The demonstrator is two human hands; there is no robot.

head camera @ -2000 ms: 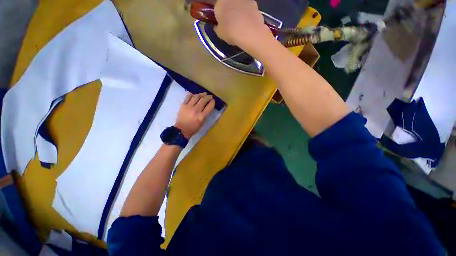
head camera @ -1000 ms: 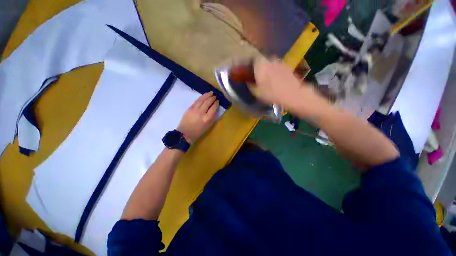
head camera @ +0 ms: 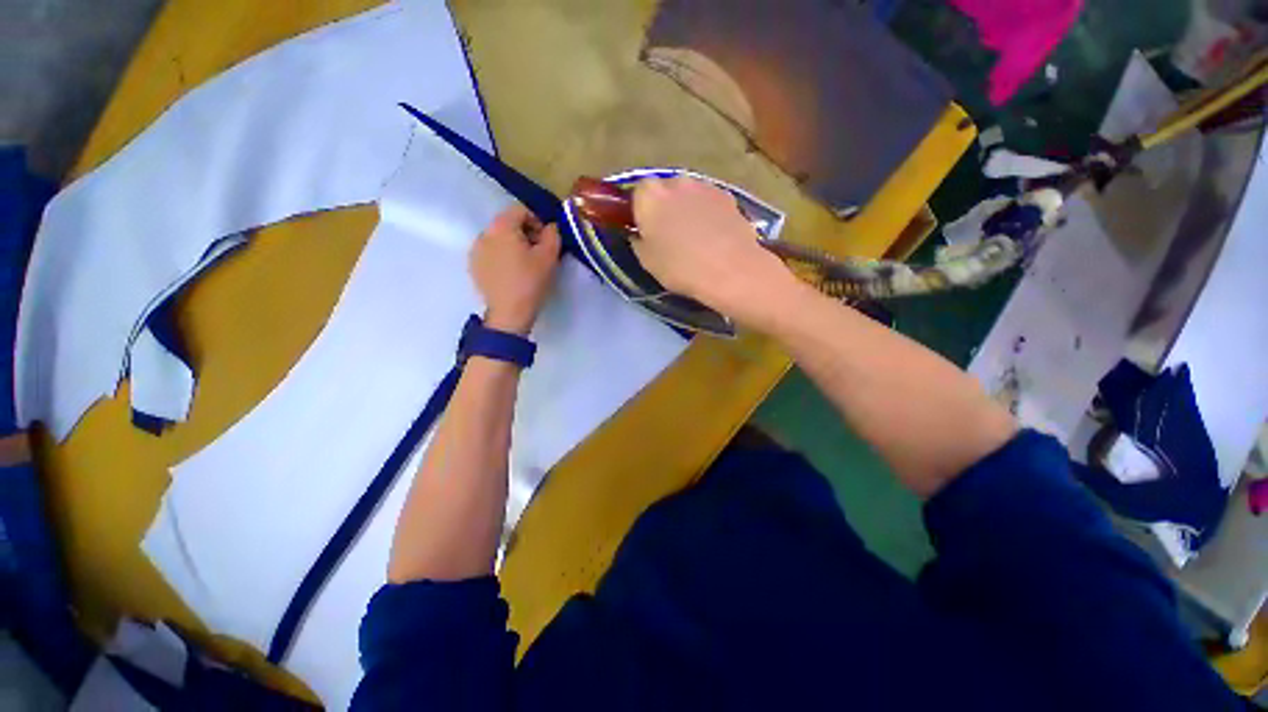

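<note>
A large white garment panel [head camera: 320, 334] lies on the yellow pressing table [head camera: 612, 445], with a navy seam strip [head camera: 369, 508] running down it. A navy hem band [head camera: 480, 160] crosses its far end. My right hand [head camera: 688, 237] grips the red-brown handle of the steam iron [head camera: 668, 299], whose plate lies over the band's right part and hides it. My left hand [head camera: 515, 264] is at the band just left of the iron, fingers curled with the fingertips together at its edge; whether they pinch the cloth is hard to tell.
A dark iron pad [head camera: 834, 98] lies at the table's far right end. A hose [head camera: 904, 271] runs right from the iron. A curved white piece with a navy-edged flap [head camera: 160, 383] lies at left. Pink fabric [head camera: 1022, 42] and a side surface with navy pieces [head camera: 1161, 445] are at right.
The iron has come from the pad side onto the navy band. My left hand has moved from the band's right end to further left along it, fingers now curled.
</note>
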